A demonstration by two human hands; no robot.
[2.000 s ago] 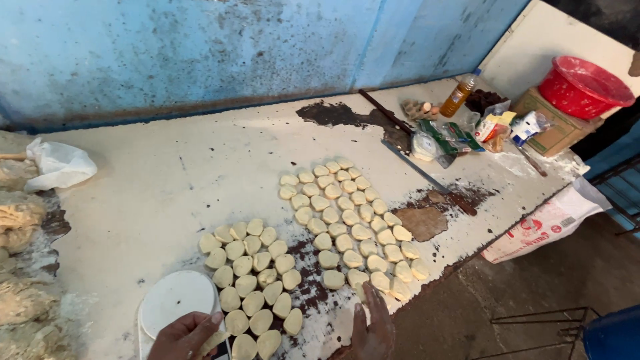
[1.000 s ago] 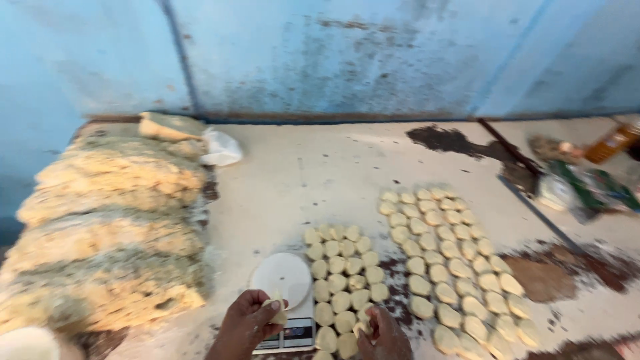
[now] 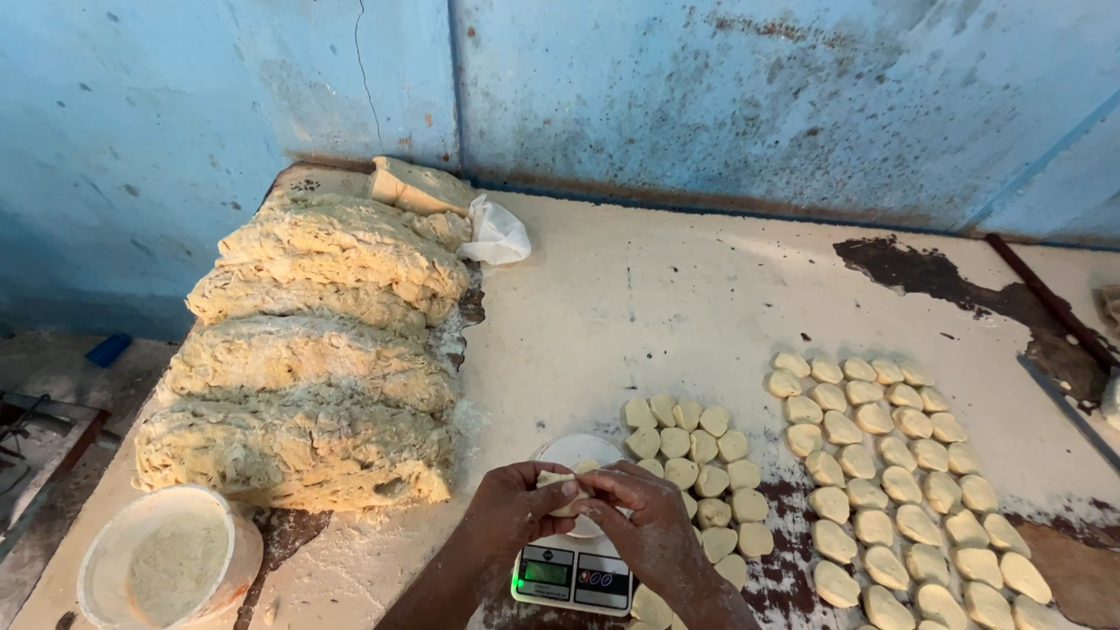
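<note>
Just above a white digital kitchen scale (image 3: 573, 573), both hands meet on one small piece of dough (image 3: 563, 494). My left hand (image 3: 523, 503) pinches its left side between thumb and fingers. Against its right side press the thumb and fingers of my right hand (image 3: 634, 507). Part of the scale's round plate (image 3: 577, 451) shows behind the hands, with a bit of dough on it, and the display is lit green. Cut dough pieces (image 3: 675, 443) lie in rows right of the scale, partly hidden by my right hand and forearm. A larger group of dough pieces (image 3: 899, 486) lies farther right.
Large floured dough masses (image 3: 306, 359) fill the table's left side. A white plastic tub (image 3: 171, 556) holding flour-like powder stands at the front left. A white plastic bag (image 3: 496, 232) lies near the blue wall (image 3: 770, 105). At the right are a dark rod (image 3: 1046, 297) and a long metal blade (image 3: 1072, 416).
The view has swung left. My hands were apart in both earlier frames; they are now together on one dough piece over the scale.
</note>
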